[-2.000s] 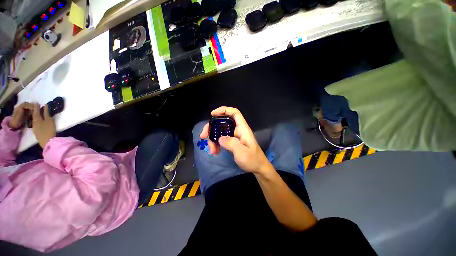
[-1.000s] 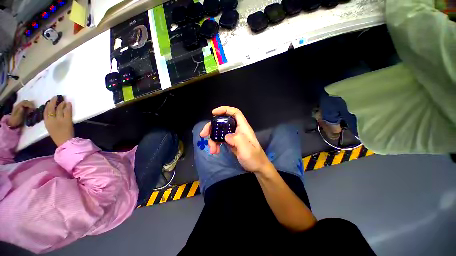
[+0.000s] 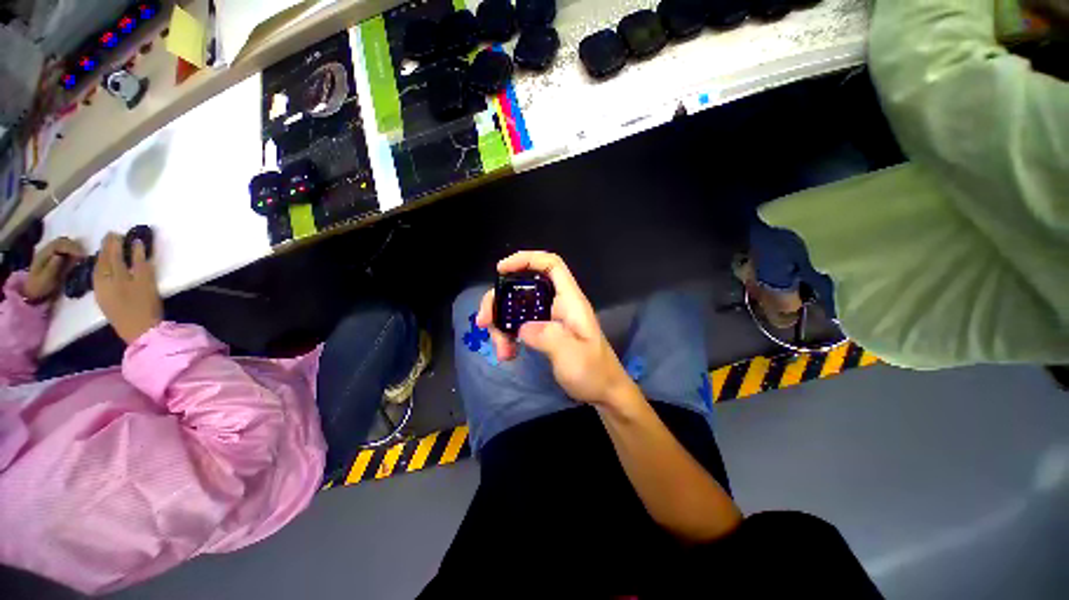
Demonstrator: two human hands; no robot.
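Note:
My right hand (image 3: pixel 574 340) holds a black smartwatch unit (image 3: pixel 523 301) above my lap. Its screen faces up and is lit with small white and coloured icons. The fingers wrap around the unit's far side and left edge, and the thumb lies at its lower right edge. The underside of the unit is hidden in the hand. My left hand is not in the picture.
A white bench (image 3: pixel 199 176) runs across the top with black mats (image 3: pixel 322 152), a row of black units (image 3: pixel 642 33) and a cluster of them. A worker in pink (image 3: pixel 176 445) handles units at left. A worker in pale green (image 3: pixel 926 258) is at right.
My thumb moved from the unit's lower edge onto the screen's lower right, then back off to the edge. The left worker's hands shifted around their units. The green sleeve moved slightly left.

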